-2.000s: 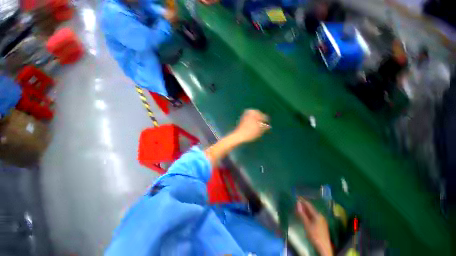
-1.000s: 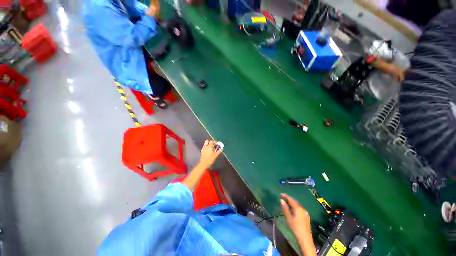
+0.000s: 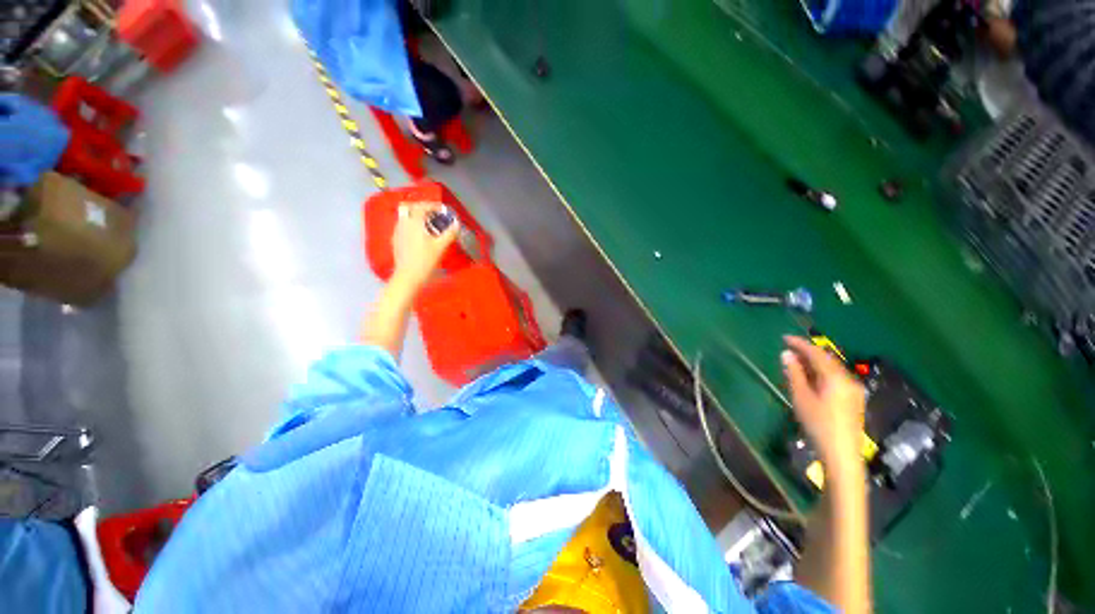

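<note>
My left hand (image 3: 420,244) is held out over the red stools beside the bench. Its fingers grip a small round dark part with a silver rim, likely a watch case (image 3: 441,221). My right hand (image 3: 824,390) is above the green bench mat with its fingers apart and holds nothing that I can see. Just beyond it a slim syringe-like tool with a blue end (image 3: 769,299) lies on the mat. A black controller box (image 3: 909,446) with yellow labels and a red light stands to the right of my right hand, partly hidden by it.
The green bench (image 3: 672,156) runs diagonally, with small dark parts (image 3: 813,193) on it. A pale hose (image 3: 708,420) loops over its near edge. Red stools (image 3: 474,321) stand beside it. A person in a blue smock (image 3: 358,54) sits at upper left. Grey trays (image 3: 1028,180) are at right.
My left hand has moved from over the bench to its edge, then out over the stools, still gripping the part. The view has shifted, and more of my smock shows.
</note>
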